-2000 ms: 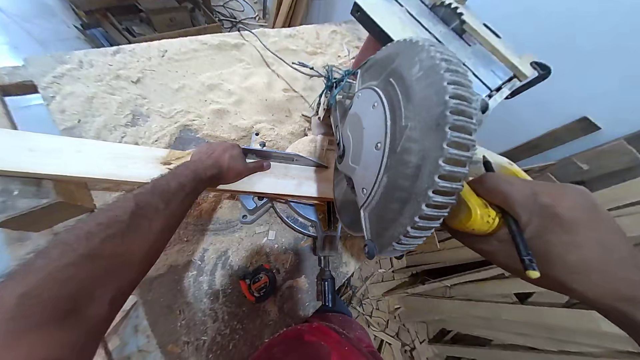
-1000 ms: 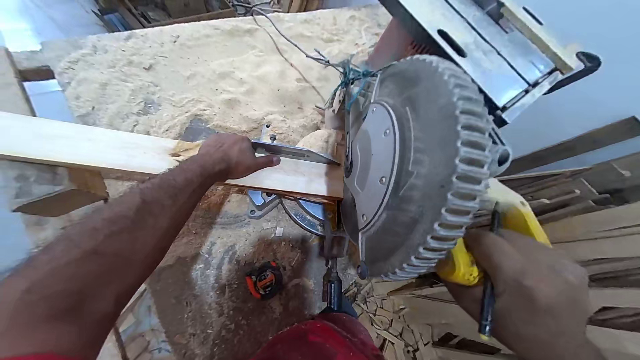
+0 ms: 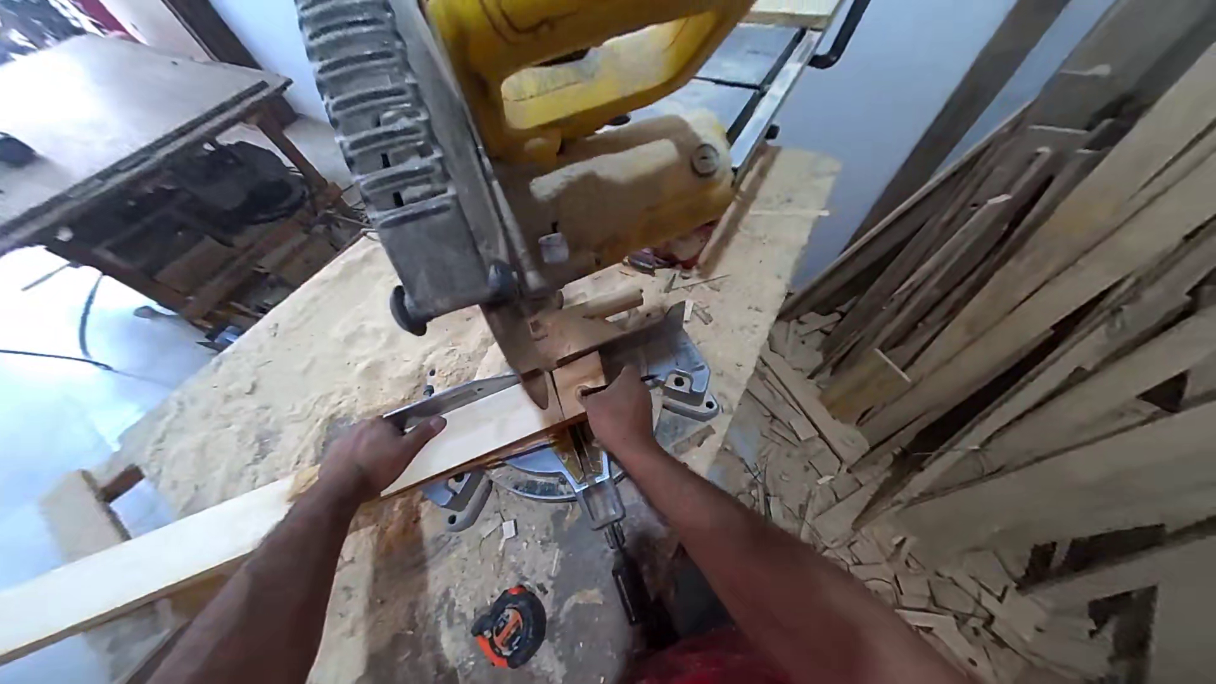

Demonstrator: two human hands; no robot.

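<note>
A long pale wooden board (image 3: 475, 425) lies along the fence (image 3: 446, 401) of a yellow and grey miter saw (image 3: 617, 190). My left hand (image 3: 375, 454) grips the board and the fence edge, thumb on top of the wood. The saw head is raised above, its blade (image 3: 518, 351) reaching down near the board's right end. Just right of the blade line, my right hand (image 3: 619, 408) has its fingers on a short end piece of wood (image 3: 576, 382); whether it grips the piece is unclear. A black and orange tape measure (image 3: 510, 627) lies on the bench nearer me.
Sawdust covers the workbench (image 3: 275, 351) behind the fence. The saw's front handle (image 3: 632, 584) points toward me. Many planks (image 3: 1073, 285) lean at the right, above offcuts (image 3: 893, 570) on the floor. Another table (image 3: 123, 104) stands at the upper left.
My right hand has left the saw's yellow handle and moved to the wood by the blade; the pencil-like marker it held is no longer seen. The view has turned to the right.
</note>
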